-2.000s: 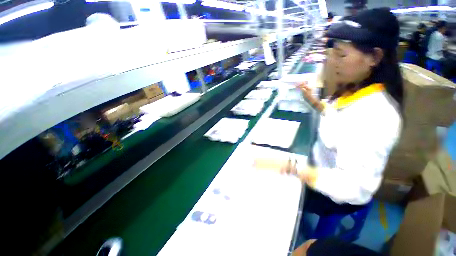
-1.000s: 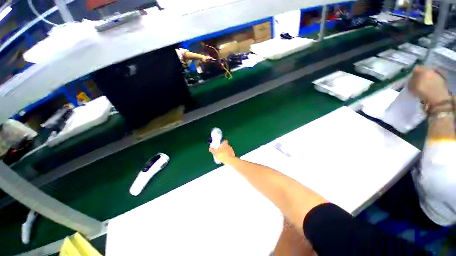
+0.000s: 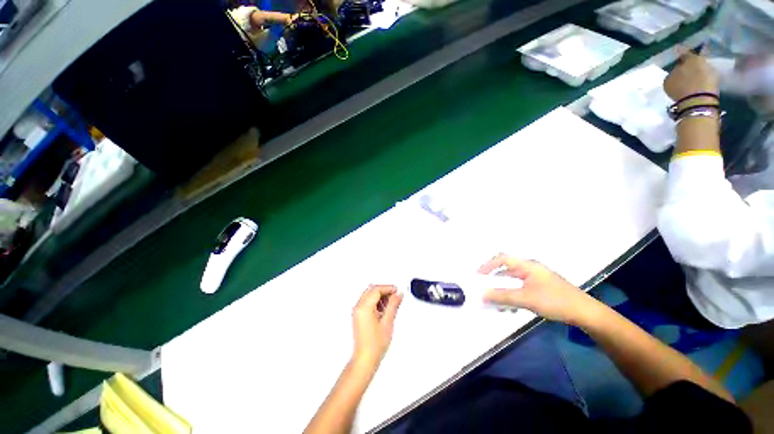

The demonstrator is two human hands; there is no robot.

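A handheld device shows as a black glossy oval panel (image 3: 437,292) with pale marks, between my hands over the white bench cover (image 3: 280,364). Its white body merges with the cover. My left hand (image 3: 376,320) is left of the panel, fingertips bent together. My right hand (image 3: 530,291) is right of it, thumb and fingers spread around a white area. Whether either hand grips the body cannot be made out. Another white device (image 3: 227,254) with a black oval head lies on the green belt.
A pale, hazy item (image 3: 434,207) lies at the cover's belt-side edge. White trays (image 3: 573,52) stand on the belt at upper right. A neighbour's white sleeve (image 3: 709,212) and hand are at right. Yellow sheet (image 3: 140,411) lies lower left, near a metal post (image 3: 76,346).
The view has swung right to left and down to the bench. My right hand, earlier gripping a device over the belt, is back over the cover. My left hand has come into view.
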